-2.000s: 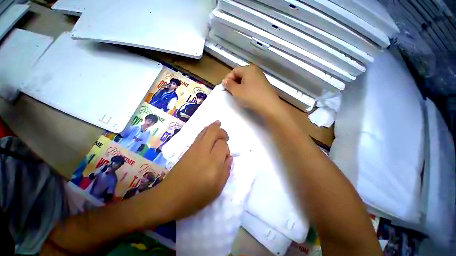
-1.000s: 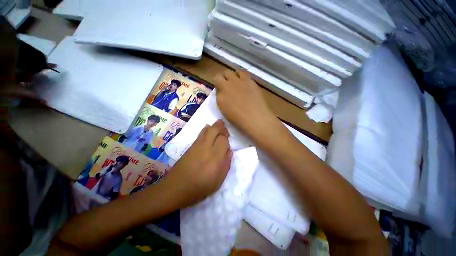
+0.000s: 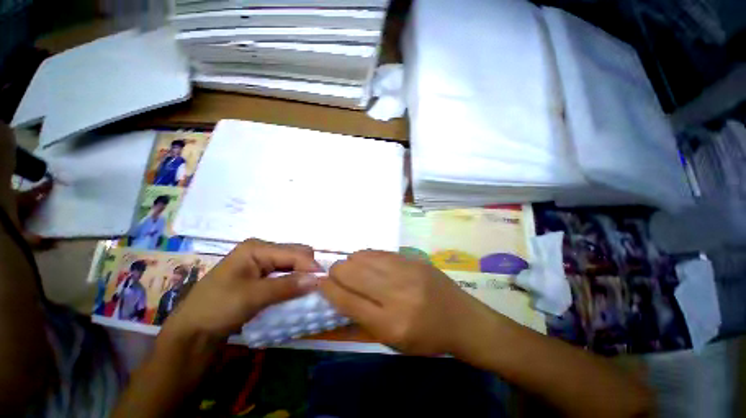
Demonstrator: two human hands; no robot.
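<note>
A white panel, face down (image 3: 303, 184), lies flat in front of me, with small marks near its left edge. A white sheet with rows of raised dots (image 3: 294, 317) is held at the panel's near edge. My left hand (image 3: 245, 290) grips the sheet from the left, with thumb and index finger bent over it. My right hand (image 3: 393, 298) is closed at the sheet's right side. The fingertips of both hands meet above the sheet. Whether a small piece is pinched between them cannot be told.
Stacked white units (image 3: 286, 49) stand at the back. Milky-white sleeves (image 3: 491, 106) lie at back right. Crumpled tissue (image 3: 388, 91) sits between them. White pieces (image 3: 550, 273) lie on printed sheets at right. More panels (image 3: 106, 82) lie at left, near another person's hand (image 3: 33, 200) and a black tool.
My view has turned, so the stack and sleeves appear further left. My hands have come off the panel's surface and together at its near edge, with the dotted sheet now between them.
</note>
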